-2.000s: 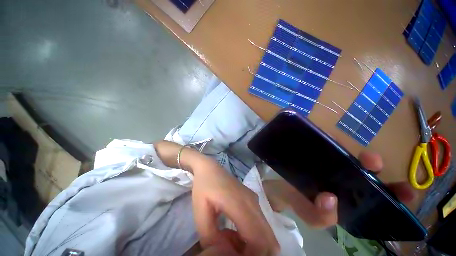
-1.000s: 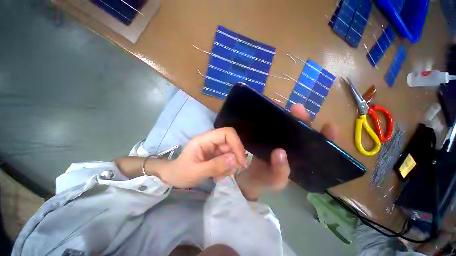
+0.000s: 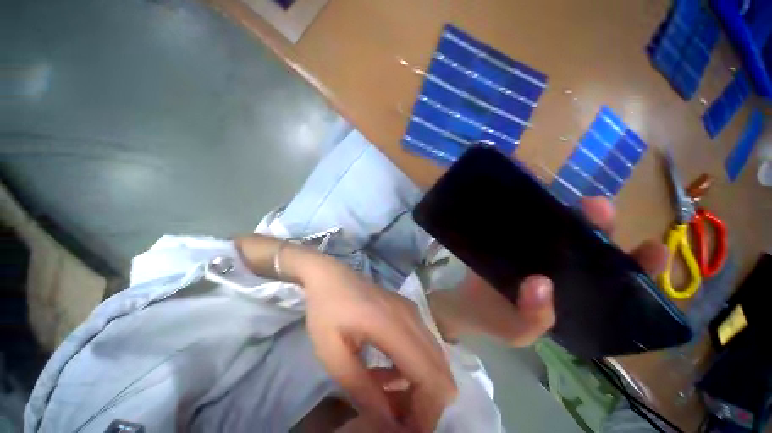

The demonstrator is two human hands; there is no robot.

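Note:
A dark phone is held above the table's front edge, its glossy face towards me. My right hand grips it from behind, thumb at the near edge and fingertips at the far edge. My left hand, with a thin bracelet, is lower left and apart from the phone; its fingers are curled, and what lies between their tips is unclear. A larger tabbed blue solar cell lies beyond the phone. A smaller cut cell lies to its right, partly hidden by my right hand's fingers.
Scissors with yellow and red-orange handles lie on the tan table, right of the phone. Cell pieces and a blue tray are upper right. A black box with a cable is lower right. Grey floor shows left.
My left hand was raised near the phone with its fingertips together a second ago; it is now lower and away from it. The phone stays in my right hand. The view has shifted.

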